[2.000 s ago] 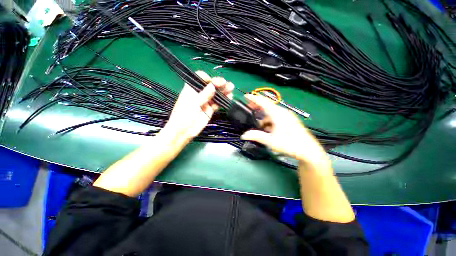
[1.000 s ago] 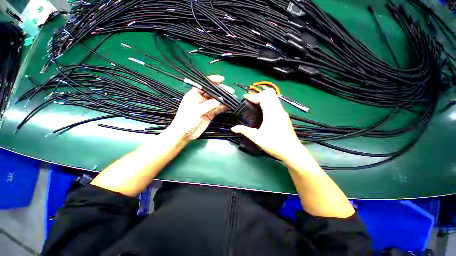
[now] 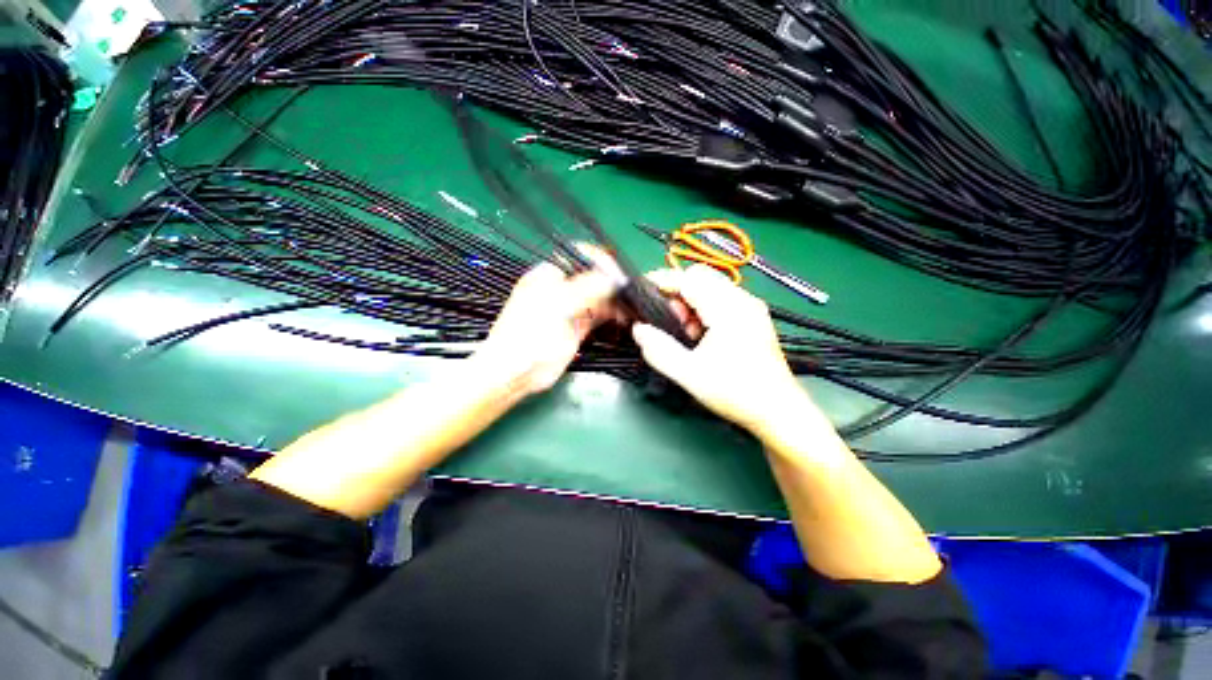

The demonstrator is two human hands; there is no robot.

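A black cable assembly [image 3: 542, 194] is held between my two hands at the middle of the bench, its thin branches blurred and pointing up and left. My left hand [image 3: 548, 316] holds the branches close to the splitter block. My right hand [image 3: 718, 335] grips around the block [image 3: 661, 311], which is mostly hidden by the fingers. A near bundle of cables [image 3: 332, 253] lies under and left of my hands. Orange-handled scissors [image 3: 711, 245] lie just above my right hand, with a silvery slim part [image 3: 795, 283] pointing right.
A large harness pile [image 3: 598, 80] with black blocks spans the far side and curves round at the right. The green bench mat [image 3: 638, 465] has its near edge before my body. More black cables [image 3: 29, 173] are at far left. Blue bins [image 3: 1050, 604] show below the bench.
The held assembly has turned in my hands, and its branches now stand further up and blur. My left hand has moved right, closer to my right hand. The scissors' orange loops show more fully.
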